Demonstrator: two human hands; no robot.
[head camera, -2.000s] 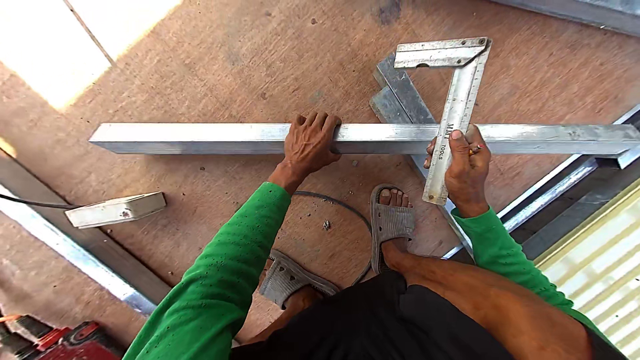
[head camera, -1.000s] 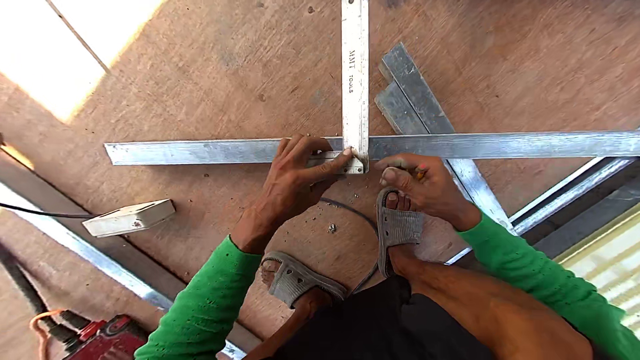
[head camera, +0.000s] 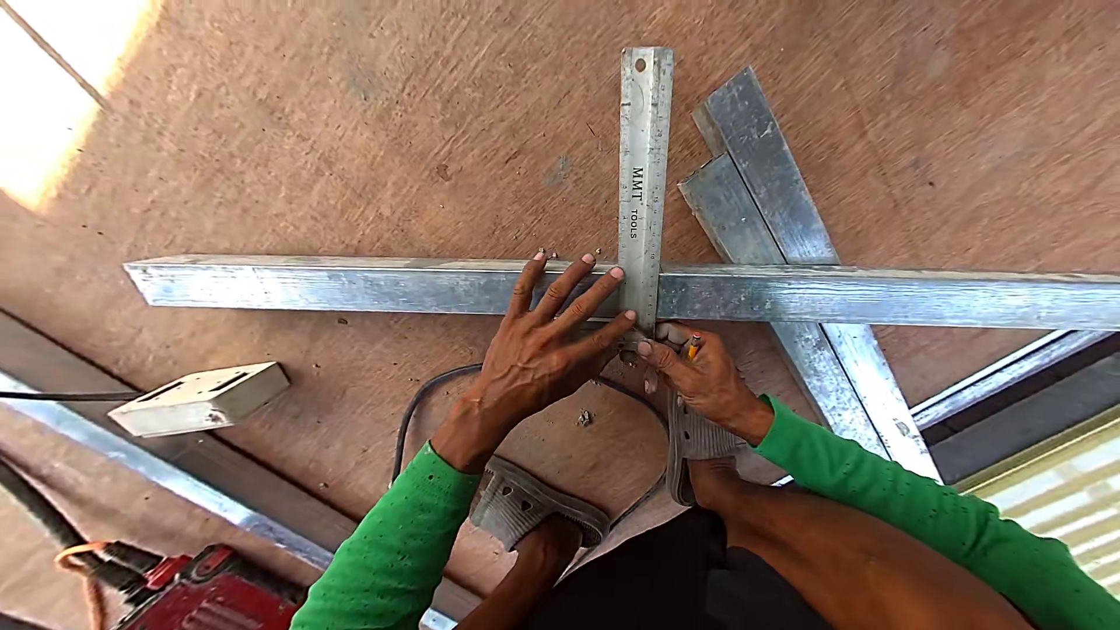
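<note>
A long rectangular metal tube (head camera: 376, 287) lies crosswise over the floor. The steel blade of a try square (head camera: 643, 175) lies across it, pointing away from me, its stock low by the tube's near edge and mostly hidden by my fingers. My left hand (head camera: 556, 354) presses fingers on the tube and blade, its thumb at the blade's lower end. My right hand (head camera: 704, 372) grips the lower end of the square with thumb and fingers, and an orange pencil (head camera: 694, 346) sticks up between its fingers.
Two metal tubes (head camera: 770, 192) lie slantwise under the long one. At left are a white power outlet box (head camera: 206, 398) with a black cable and a metal bar (head camera: 166, 472). A red power tool (head camera: 210, 595) sits lower left. My sandalled feet are below the tube.
The square was held in my right hand above the tube's right part; it now lies across the tube under both hands. My left hand has moved from gripping the tube onto the square.
</note>
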